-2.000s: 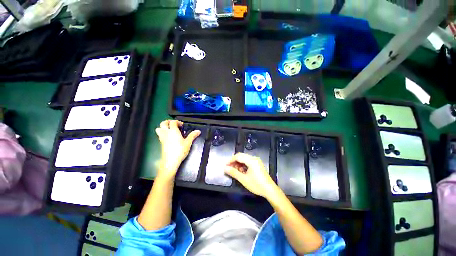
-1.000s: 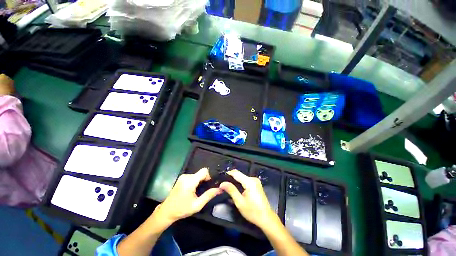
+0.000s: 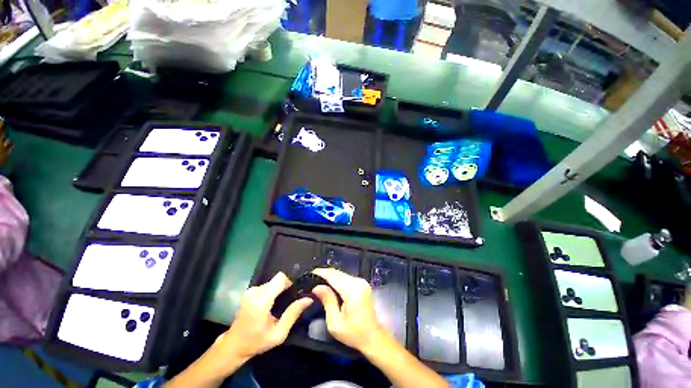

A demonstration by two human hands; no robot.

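Observation:
My left hand (image 3: 261, 314) and my right hand (image 3: 347, 307) hold a dark phone back cover (image 3: 304, 286) by its edges, thumbs on its face. It is tilted above the left end of the five-slot tray (image 3: 511, 333). The leftmost slot (image 3: 292, 254) shows bare black foam. Dark blue-grey covers (image 3: 437, 318) lie in the slots to the right, camera circles toward the far end. My hands hide much of the held cover and the tray's left part. Whether a small part is between my fingers cannot be told.
Beyond lies a parts tray (image 3: 333, 163) with blue sheets (image 3: 392, 198) and silver-white pieces (image 3: 445, 220). White covers (image 3: 114, 327) are at left, pale green covers (image 3: 598, 337) at right. A metal post (image 3: 564, 178) slants at the right. Pink sleeves (image 3: 670, 345) show at both sides.
My left hand has left the leftmost cover's top and my right hand has moved left. Both now hold a cover, and the leftmost slot shows foam. The view has tilted up.

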